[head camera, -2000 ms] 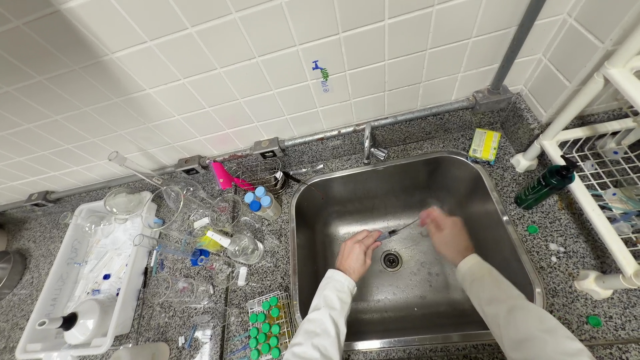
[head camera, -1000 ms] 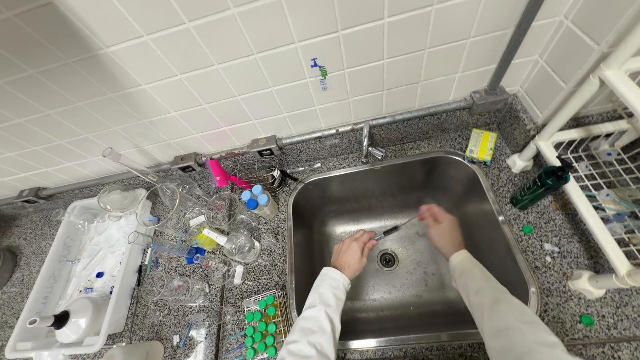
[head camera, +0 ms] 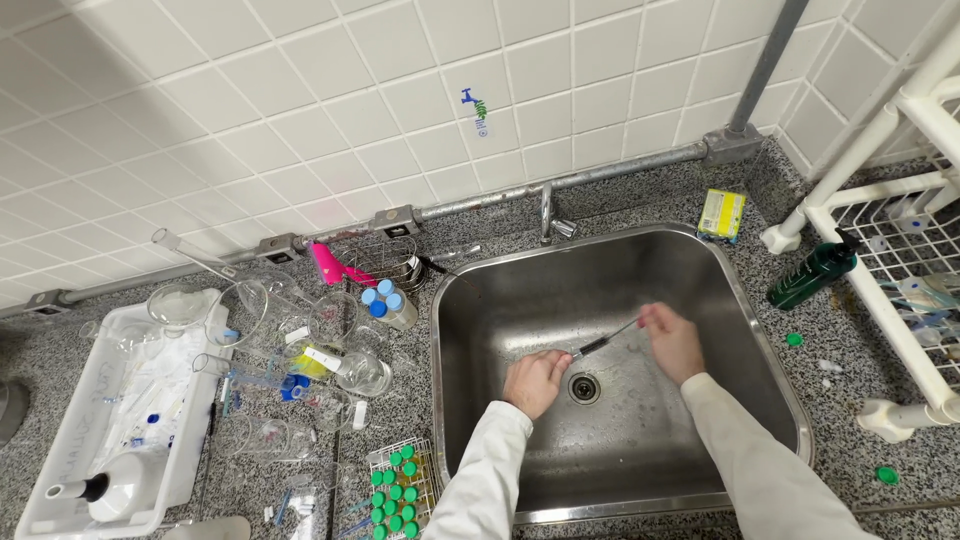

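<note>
Over the stainless steel sink (head camera: 637, 465), my left hand (head camera: 534, 381) holds a small tube whose open end points up and right; most of it is hidden by my fingers. A thin tube brush (head camera: 594, 346) with dark bristles meets the tube's mouth. Its wire handle runs up to my right hand (head camera: 673, 345), which pinches the end and looks slightly blurred. The drain (head camera: 584, 388) lies just below the brush. Behind the sink stands a chrome faucet (head camera: 547, 214).
Left of the sink are glass flasks (head camera: 365, 374), blue-capped tubes (head camera: 390, 306), a rack of green-capped tubes (head camera: 397, 487) and a white plastic tray (head camera: 191, 442). To the right stand a yellow sponge package (head camera: 721, 214), a green bottle (head camera: 811, 276) and a white wire shelf (head camera: 885, 300).
Both hands stay over the sink. More of the brush's dark bristles shows outside the tube than two seconds ago.
</note>
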